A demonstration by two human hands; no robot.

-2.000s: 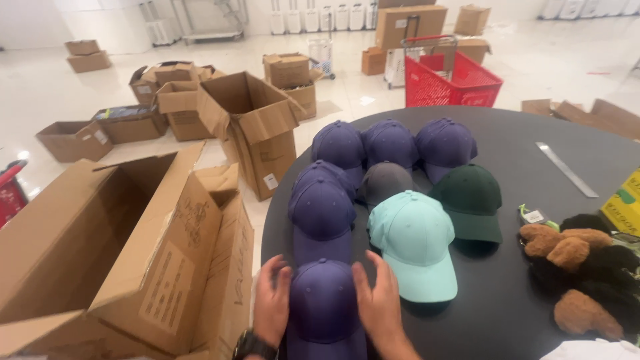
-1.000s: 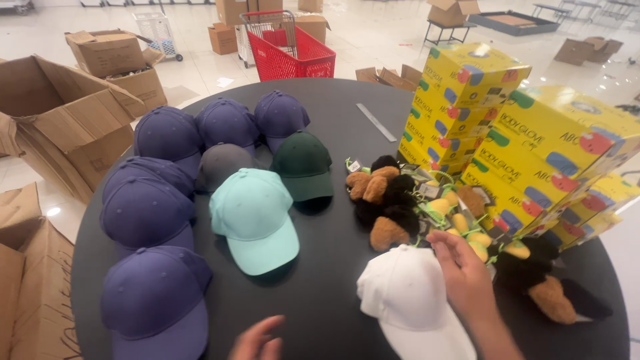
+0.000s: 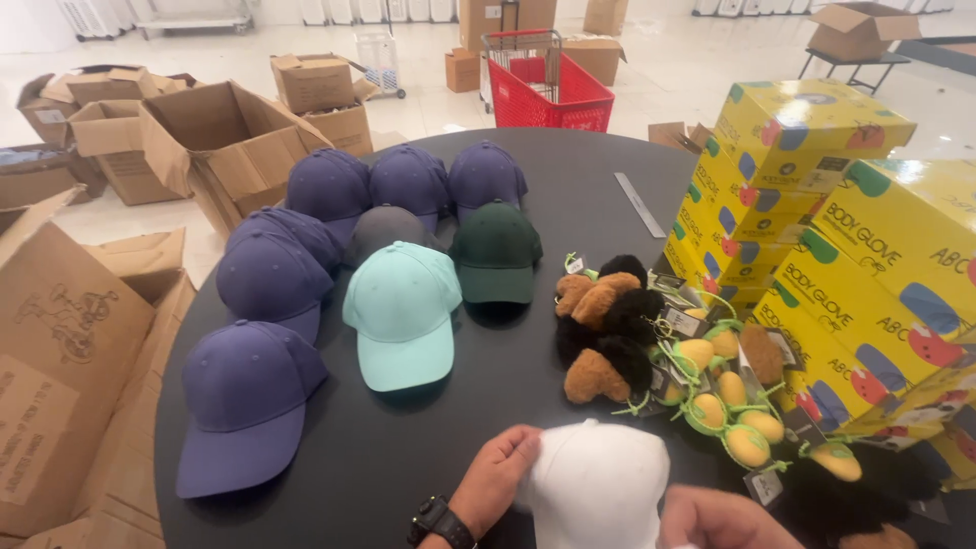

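Observation:
My left hand (image 3: 497, 474), with a black watch at the wrist, grips the left side of a white baseball cap (image 3: 598, 480) near the front edge of a round black table (image 3: 366, 473). My right hand (image 3: 717, 518) is at the cap's lower right, partly cut off by the frame and blurred; its fingertips are not clearly seen. A mint green cap (image 3: 404, 313) lies left of and beyond the white one. Beside it are a dark green cap (image 3: 497, 252) and a grey cap (image 3: 390, 230). Several navy blue caps (image 3: 248, 396) stand along the left and far side.
Plush keychains in brown and black (image 3: 602, 328) and yellow ones (image 3: 724, 412) lie at the right, before stacked yellow boxes (image 3: 877, 290). A metal ruler (image 3: 639, 204) lies farther back. Open cardboard boxes (image 3: 229, 152) stand left on the floor, a red shopping cart (image 3: 549, 95) beyond the table.
Two seconds ago both hands were at the nearest navy cap. One second ago my right hand was at the white cap and my left apart from it; now my left hand grips the white cap.

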